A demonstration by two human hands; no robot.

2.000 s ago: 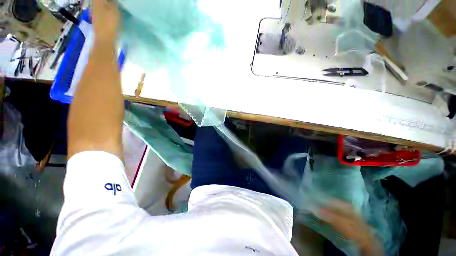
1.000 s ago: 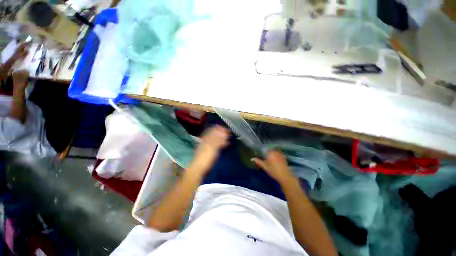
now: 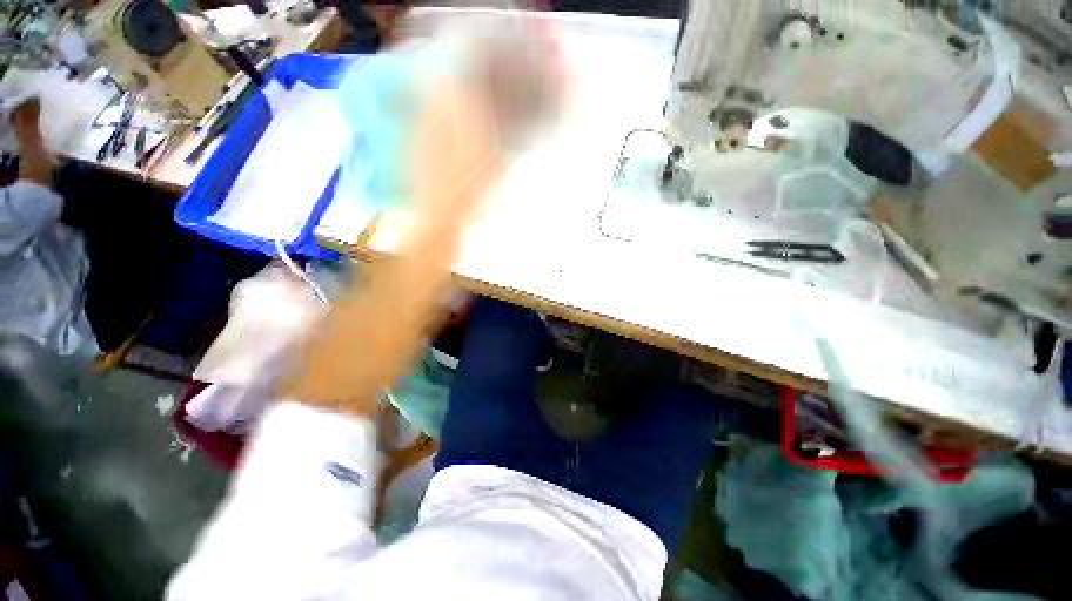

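Note:
My left hand (image 3: 506,76) is blurred over the white table at the top centre, beside aqua sheer fabric (image 3: 379,129); I cannot tell whether it grips the fabric. My right hand is not in view. A blurred pale aqua strip (image 3: 864,411) crosses the table's front edge at the right and hangs towards more aqua fabric (image 3: 782,517) below. The sewing machine (image 3: 846,71) stands at the upper right, with aqua cloth near its foot. Black thread snips (image 3: 796,251) lie on the table in front of it.
A blue tray (image 3: 200,203) with a white sheet sits at the table's left. A red basket (image 3: 799,425) is under the table edge at the right. Pinkish-white cloth (image 3: 253,340) is heaped left of my knees. Another person's arm (image 3: 32,141) shows at the far left.
My left hand has moved from my lap up over the table. My right hand has left the picture. The strip over my lap is gone; a strip now shows at the right.

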